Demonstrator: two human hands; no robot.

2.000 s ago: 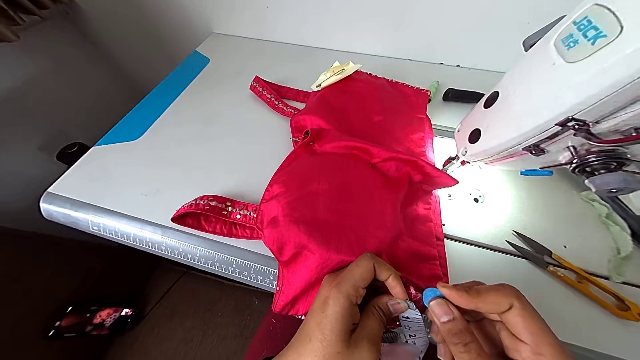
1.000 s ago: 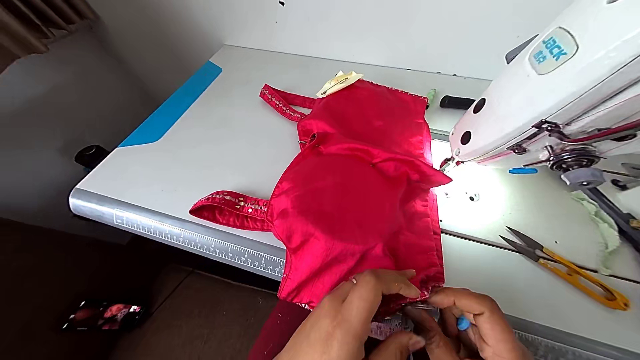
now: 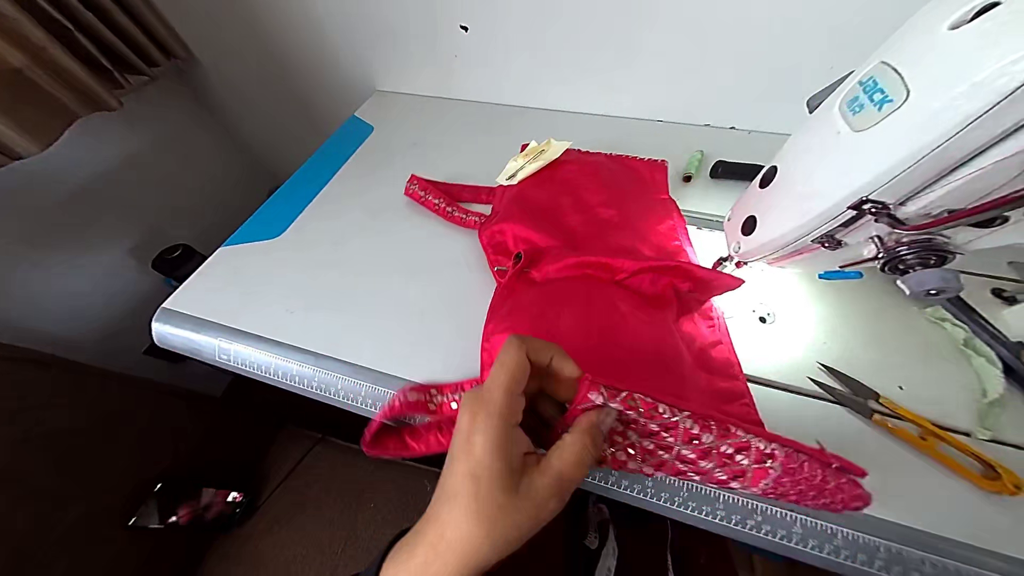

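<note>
A red satin garment [image 3: 592, 320] with shoulder straps lies on the white sewing table, part of it beside the needle area of the white sewing machine [image 3: 888, 152]. My left hand [image 3: 512, 456] comes up from the bottom and pinches the garment's near edge between thumb and fingers. To the right of that grip, the embroidered outer side [image 3: 704, 448] shows, folded over along the table's front edge. A beaded strap [image 3: 424, 408], blurred, hangs just left of the hand. A cream scrap with a safety pin [image 3: 532, 162] rests on the far part. My right hand is out of view.
Orange-handled scissors [image 3: 932, 440] lie at the right. Behind the garment are a green thread spool [image 3: 693, 166] and a black cylindrical object [image 3: 736, 170]. A small blue object [image 3: 840, 274] lies under the machine. A ruler strip [image 3: 312, 384] runs along the front edge; a phone [image 3: 188, 506] is lower left.
The garment's near part has been turned over, so its embroidered side shows. My right hand, earlier beside the left with a small blue object, has left the view.
</note>
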